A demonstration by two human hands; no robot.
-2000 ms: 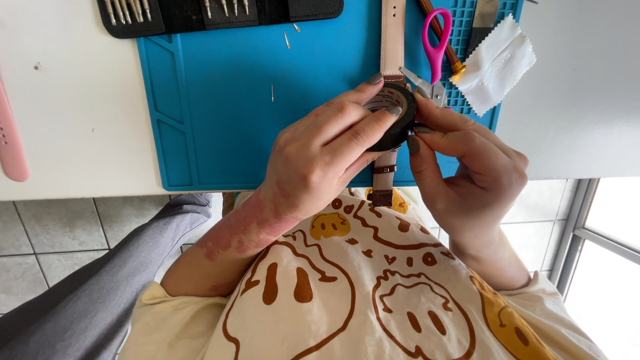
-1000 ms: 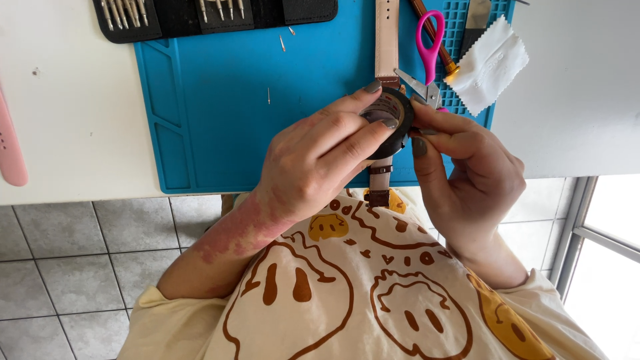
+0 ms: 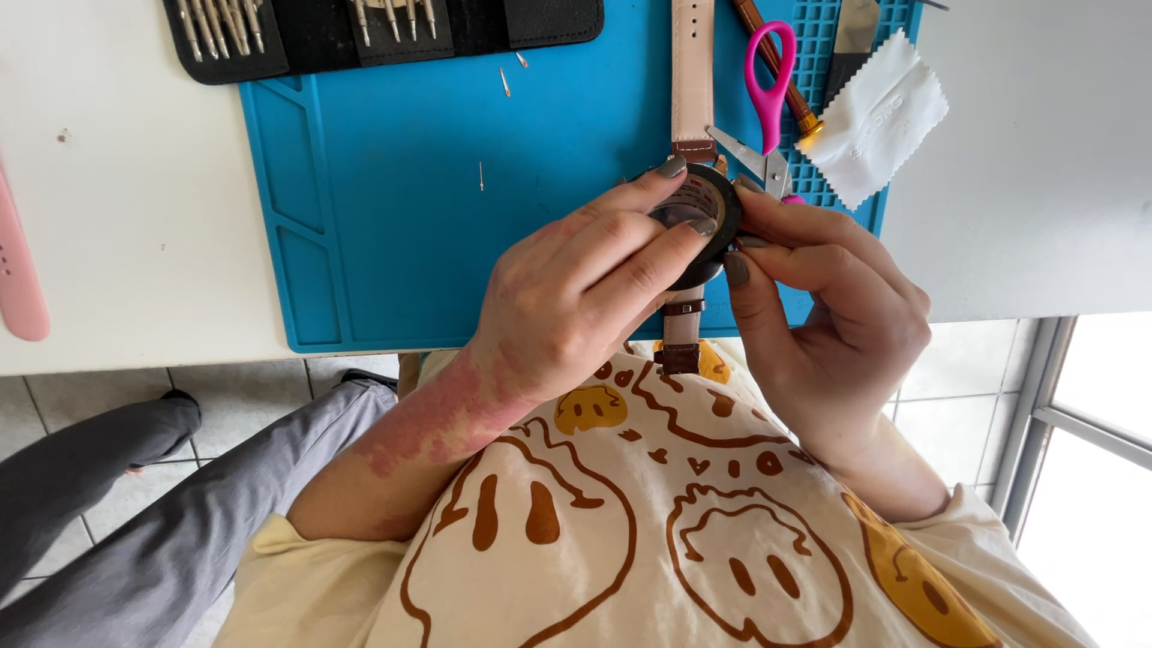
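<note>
My left hand (image 3: 576,288) holds a roll of black tape (image 3: 727,202) by its rim and core, above a wristwatch whose case is mostly hidden beneath it. At the roll's right edge, my right hand (image 3: 819,297) pinches with thumb and fingers; whether a tape end is between them cannot be told. The watch's leather strap (image 3: 692,76) runs up the blue mat, and its buckle end (image 3: 681,357) reaches past the table's near edge. Pink-handled scissors (image 3: 769,90) lie with blades apart, just above my right hand.
A blue silicone work mat (image 3: 405,225) bears small pins (image 3: 481,176). A black tool case (image 3: 477,36) lies at the top left. A brown screwdriver (image 3: 783,72), a white cloth (image 3: 877,121) and a flat blade (image 3: 853,36) lie right. A pink strap (image 3: 18,270) is far left. Another person's legs (image 3: 198,486) show below.
The other person's legs have moved in the lower left, out of view one second ago and in view now. My hands stay at the tape roll.
</note>
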